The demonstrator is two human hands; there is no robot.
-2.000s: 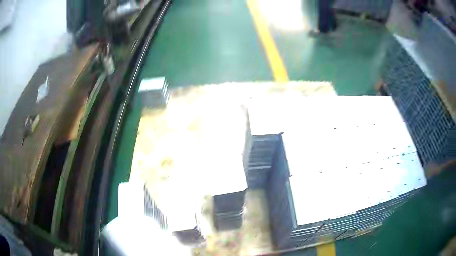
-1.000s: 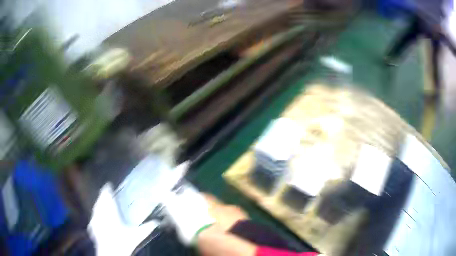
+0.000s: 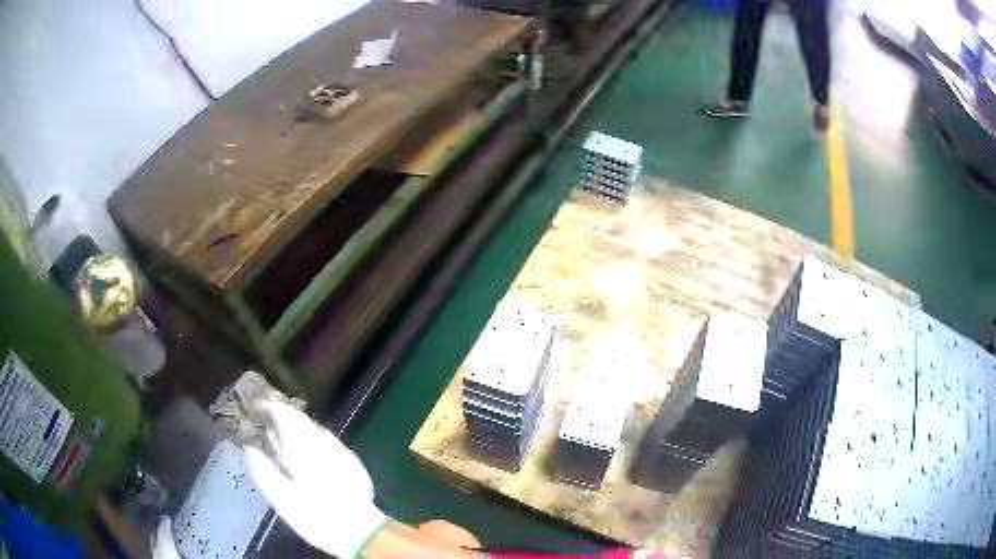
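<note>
A silvery sheet-metal housing (image 3: 214, 511) with small dark holes lies below the green tapping machine head (image 3: 66, 382), at the lower left. My right hand (image 3: 311, 480), in a white glove with a green cuff edge, is at the housing's right side with its fingers stretched to the upper left. Whether it grips the housing is not clear. Only a sliver of my white-gloved left hand (image 3: 164, 539) shows at the bottom edge, by the housing's left side; its fingers are hidden. Crumpled off-white cloth (image 3: 257, 395) lies just beyond my right fingertips.
A pallet board (image 3: 666, 246) at the right bears small stacks of housings (image 3: 508, 355) and a large block of stacks (image 3: 906, 437). A brown bench (image 3: 273, 131) stands behind the machine. A person's legs (image 3: 778, 55) are on the green floor at the back.
The view has swung from the pallet to the machine. My hands, out of view at first, appeared around the housing; now my right hand lies at its right side and my left is mostly cut off.
</note>
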